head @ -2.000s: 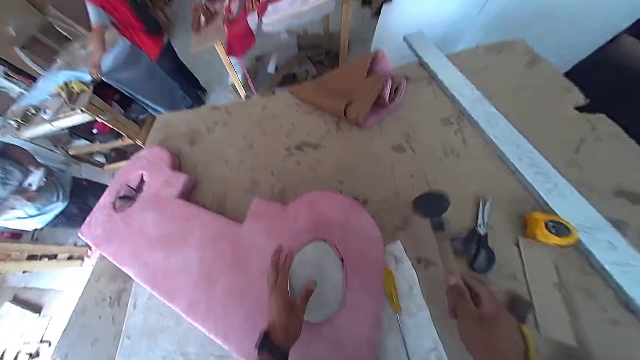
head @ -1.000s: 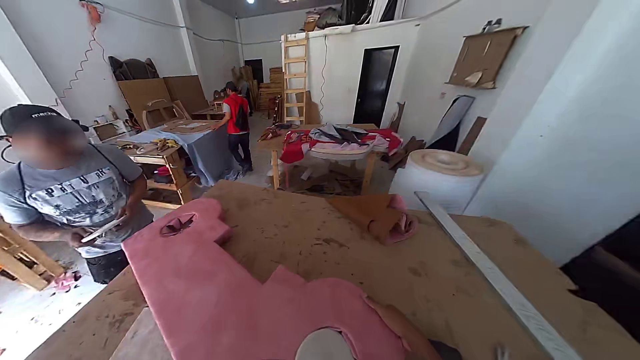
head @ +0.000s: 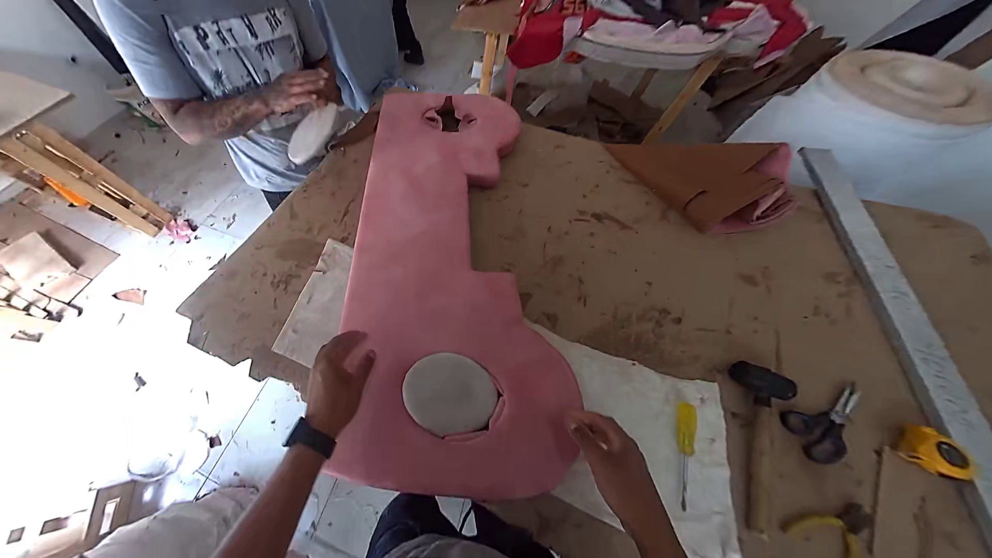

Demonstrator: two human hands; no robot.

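Observation:
A long pink fabric-covered padded panel [head: 418, 256] lies on the worktable, its near end at the table's edge by my body. My left hand [head: 339, 384] rests on its left edge, fingers bent over the top. At the right rim of the rounded near end, my right hand [head: 608, 442] touches the pink cover with bent fingers. Between the hands, a pale grey round pad [head: 451, 394] sits in a round opening, with a dark gap at its lower right. The far end has a smaller cut hole with puckered edges.
A yellow screwdriver [head: 686, 430], a hammer [head: 762, 449], scissors [head: 825, 425], a tape measure [head: 936, 452] and yellow-handled pliers [head: 833, 523] lie right. Beyond are a metal bar [head: 891, 294] and folded brown material [head: 705, 182]. A person [head: 256, 93] stands at the left, holding a pale oval piece [head: 313, 133].
The pink panel has turned so its far end points away from me. My left hand has moved off the round pad to the panel's left edge; my right hand has left the hammer's side.

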